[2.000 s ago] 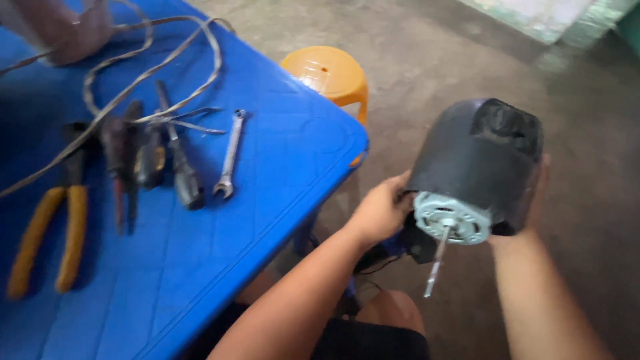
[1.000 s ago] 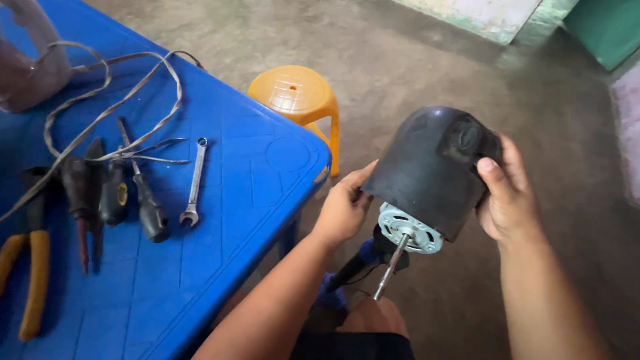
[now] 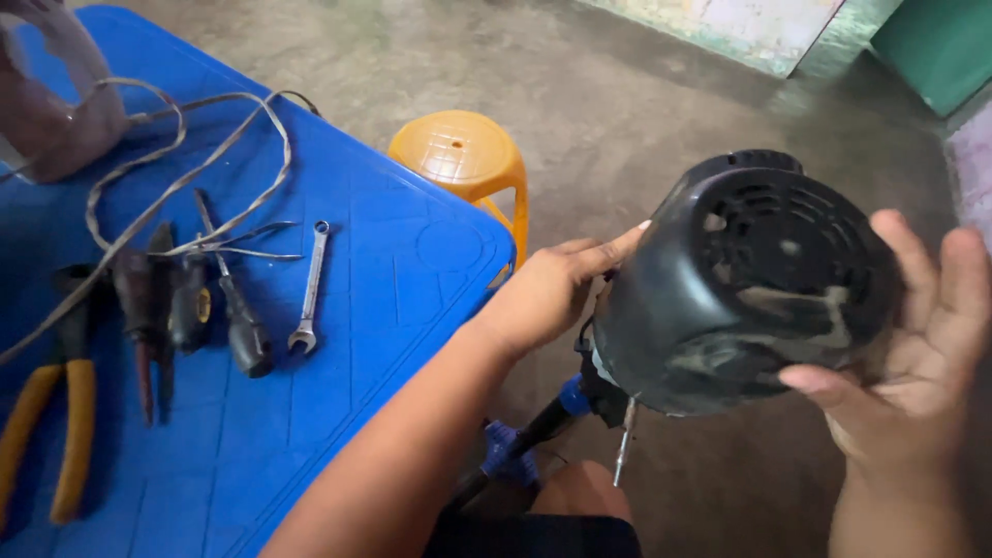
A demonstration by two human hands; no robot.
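A black plastic fan motor housing (image 3: pixel 666 310) with a slotted rear cover is held up at the right, its vents facing me. My left hand (image 3: pixel 562 287) grips its left side, fingertips on the shell. Around its right side curves my right hand (image 3: pixel 907 356), thumb on the lower rim and fingers spread behind. A thin metal motor shaft (image 3: pixel 625 446) sticks out below the housing. Beneath it stands a black pole with a blue collar (image 3: pixel 574 394). The motor's metal face is mostly hidden.
On the blue plastic table (image 3: pixel 372 310) lie a combination wrench (image 3: pixel 312 287), a screwdriver (image 3: pixel 246 329), yellow-handled pliers (image 3: pixel 74 434), other hand tools and a twisted cord (image 3: pixel 225 147). A translucent container (image 3: pixel 62 101) stands at the far left. An orange plastic stool (image 3: pixel 457 151) is beyond the table corner.
The housing has been tilted so its slotted rear cover now faces me; earlier the motor's metal face and shaft showed more. My right hand has shifted its hold on the shell.
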